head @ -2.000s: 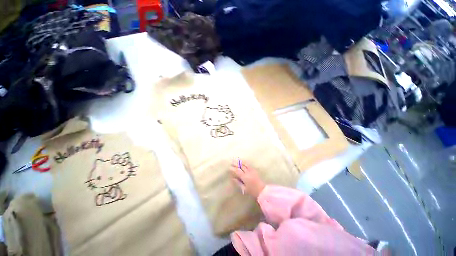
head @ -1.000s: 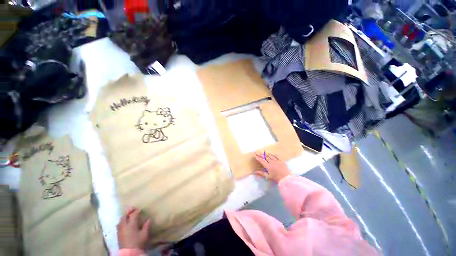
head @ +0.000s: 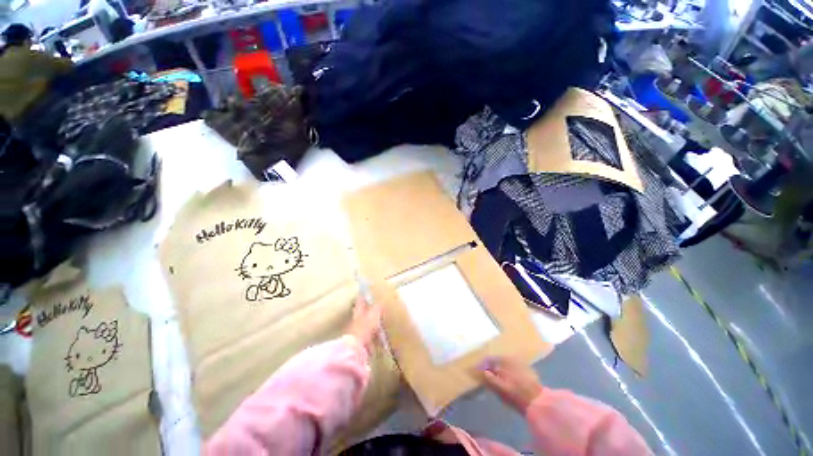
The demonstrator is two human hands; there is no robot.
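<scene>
The orange-brown marking template (head: pixel 383 214), with a narrow slot above a square window, lies to the right of a beige front panel (head: pixel 267 334) printed with black "Hello Kitty" lettering and a cat. My left hand (head: pixel 364 322) is at the template's left edge, beside the panel; its fingertips are small and blurred. My right hand (head: pixel 513 381) is at the template's lower right edge. A small purple bit of the marking pen (head: pixel 487 363) shows at its fingers. A second printed panel (head: pixel 94 414) lies at the far left.
A black phone (head: pixel 546 294) lies right of the template. Checked cloth (head: pixel 499 160) with a second template (head: pixel 548 147) on it is at the right. A dark garment pile (head: pixel 446 71) stands at the back. Black bundles (head: pixel 98 191) lie upper left, red-handled snips (head: pixel 24 324) far left.
My left hand has moved from the panel's lower left edge to the template's left edge. My right hand stays near the template's lower right part, now at its edge. The view has tilted up.
</scene>
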